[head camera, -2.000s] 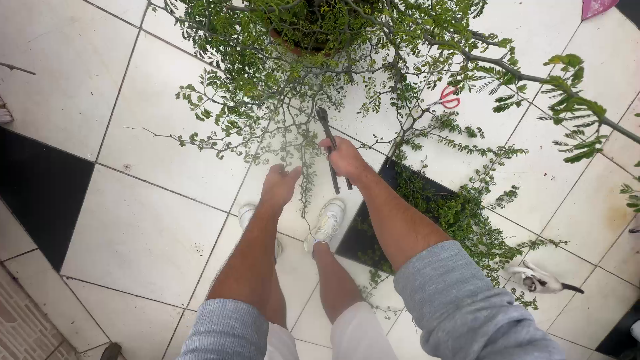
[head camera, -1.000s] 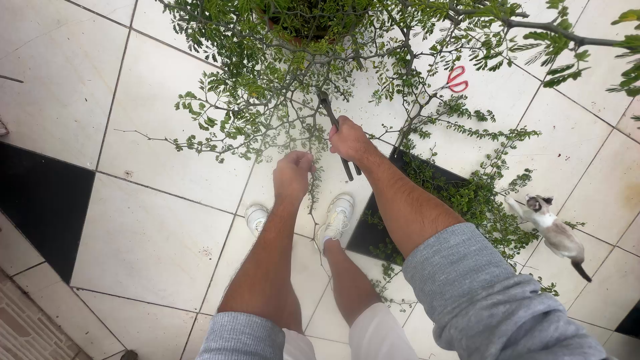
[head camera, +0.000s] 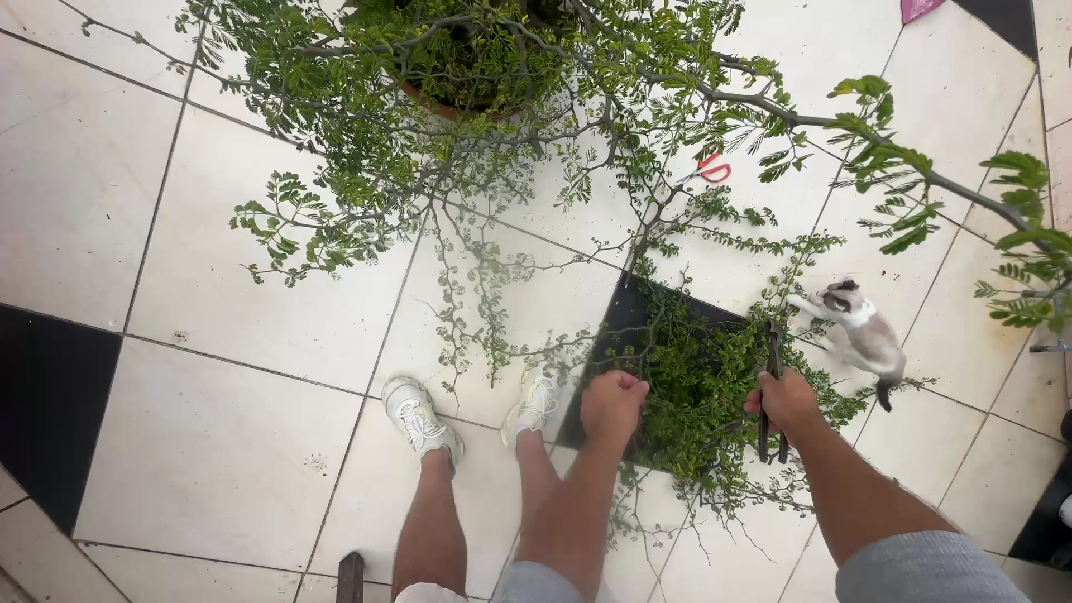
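Observation:
My right hand (head camera: 785, 404) is closed around dark-handled pruning shears (head camera: 772, 356), whose head points up over a leafy pile of cut branches (head camera: 695, 394). To its left, my left hand (head camera: 613, 406) has curled fingers pinching a thin twig (head camera: 615, 358) at the pile's left side. Above both hands, a thorny, small-leaved shrub (head camera: 469, 167) spreads from a round brown pot (head camera: 435, 106). Part of the pot is hidden by foliage.
A cat (head camera: 864, 331) stands beside the pile, one front paw stretched toward it. Red-handled scissors (head camera: 713, 169) lie on the tiled floor. My white shoes (head camera: 416, 416) are left of my hands. A long branch (head camera: 946, 180) reaches across the upper right.
Both hands have moved right and down from the hanging shoots below the shrub to the cut pile, the shears staying in my right hand. The cat has turned toward the pile.

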